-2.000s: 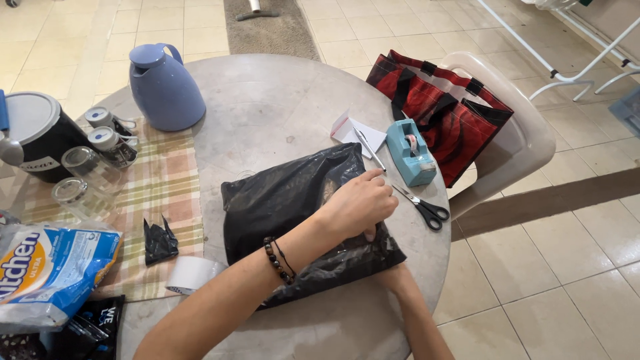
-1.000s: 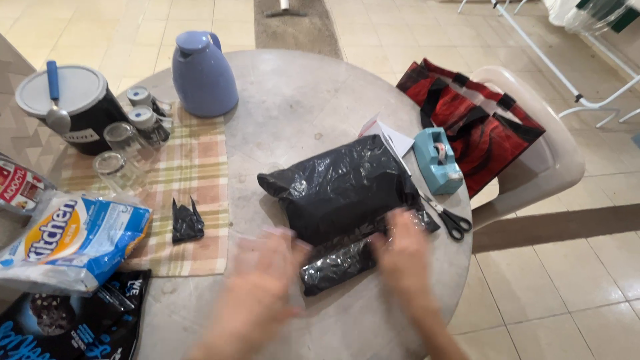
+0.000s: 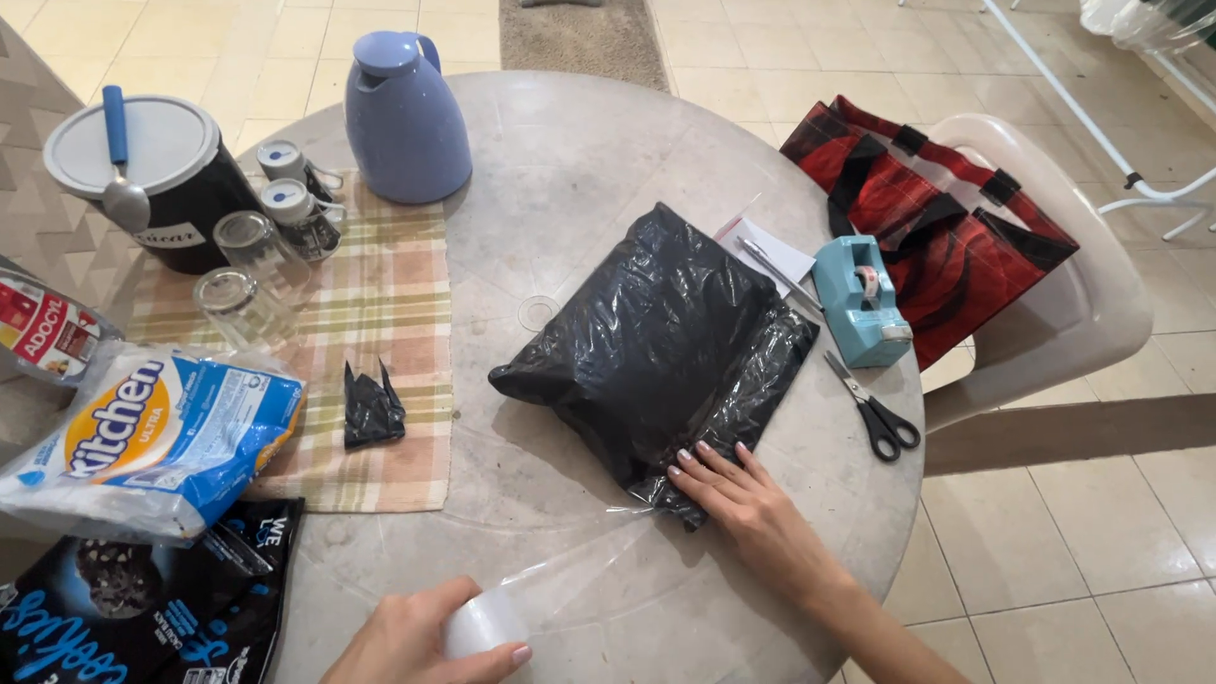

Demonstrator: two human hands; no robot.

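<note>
A black plastic-wrapped package (image 3: 655, 332) lies tilted on the round grey table. My right hand (image 3: 750, 518) presses flat on the package's near corner with its fingers slightly spread. At the bottom centre my left hand (image 3: 437, 632) grips a roll of clear tape (image 3: 484, 622), and a strip of tape runs from it up to the package's corner. Right of the package are a teal tape dispenser (image 3: 860, 304) and black-handled scissors (image 3: 874, 413) with their blades nearly together. A pen (image 3: 774, 271) rests on white paper (image 3: 750, 242) beside the package.
A blue thermos jug (image 3: 404, 123), lidded black tub (image 3: 171, 180), glass cups (image 3: 242, 309) and small jars (image 3: 304, 214) stand at the left. A folded black plastic piece (image 3: 372, 408) lies on the checked placemat (image 3: 408, 475). A Kitchen pack (image 3: 161, 427) is nearby; a red bag (image 3: 931, 228) sits on a chair (image 3: 1092, 304).
The package has turned on the table. My left hand has moved away from it and has taken hold of the tape roll, which lay by the placemat two seconds ago. A tape strip is pulled out.
</note>
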